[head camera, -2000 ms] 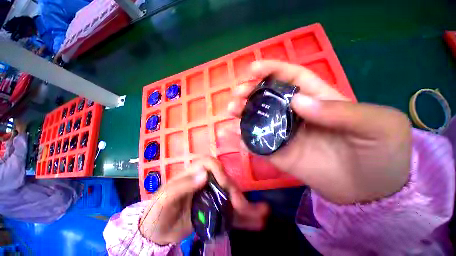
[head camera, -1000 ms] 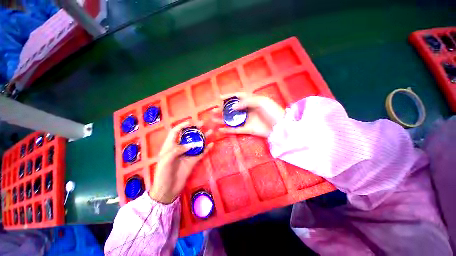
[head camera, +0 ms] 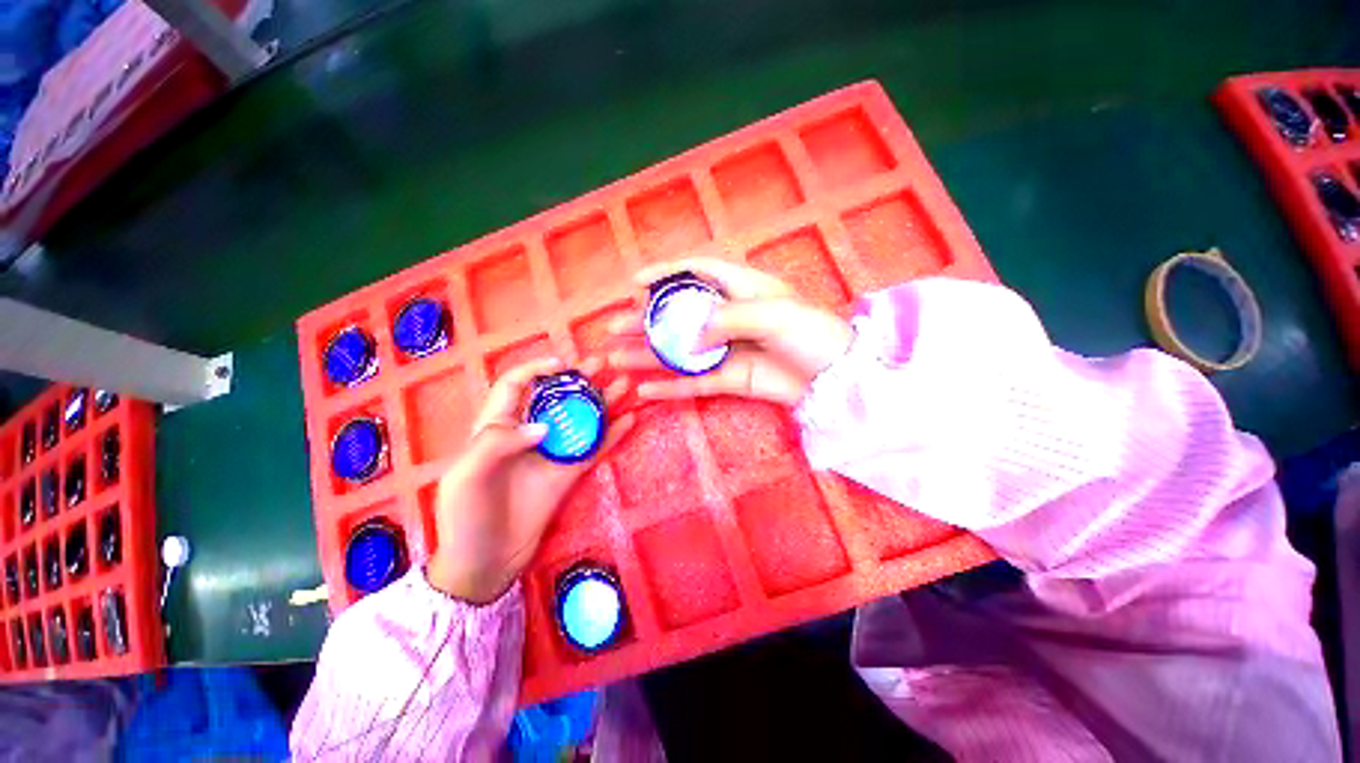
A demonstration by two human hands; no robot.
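Note:
My left hand [head camera: 500,485] holds a round smartwatch [head camera: 567,419] with a light blue lit screen, thumb at its left edge. My right hand [head camera: 761,340] holds another smartwatch [head camera: 688,324] with a white-blue lit screen, a finger over its right side. Both are above the middle of a red-orange foam tray [head camera: 686,567] with square pockets. Several watches with dark blue screens, such as the watch in the left column [head camera: 358,449], lie in pockets at the tray's left. One watch with a light blue screen [head camera: 591,608] lies in a front pocket.
Another foam tray of dark watches [head camera: 137,522] is at the far left, and one [head camera: 1245,102] at the far right edge. A yellow-tan tape ring [head camera: 1160,310] and a white round-headed item [head camera: 175,552] lie on the green surface [head camera: 1074,179]. A pale metal post [head camera: 112,350] is at left.
From two seconds ago, both hands have lowered their watches to the tray. Since one second ago, the left watch and the front pocket watch changed from blue and pink to light blue.

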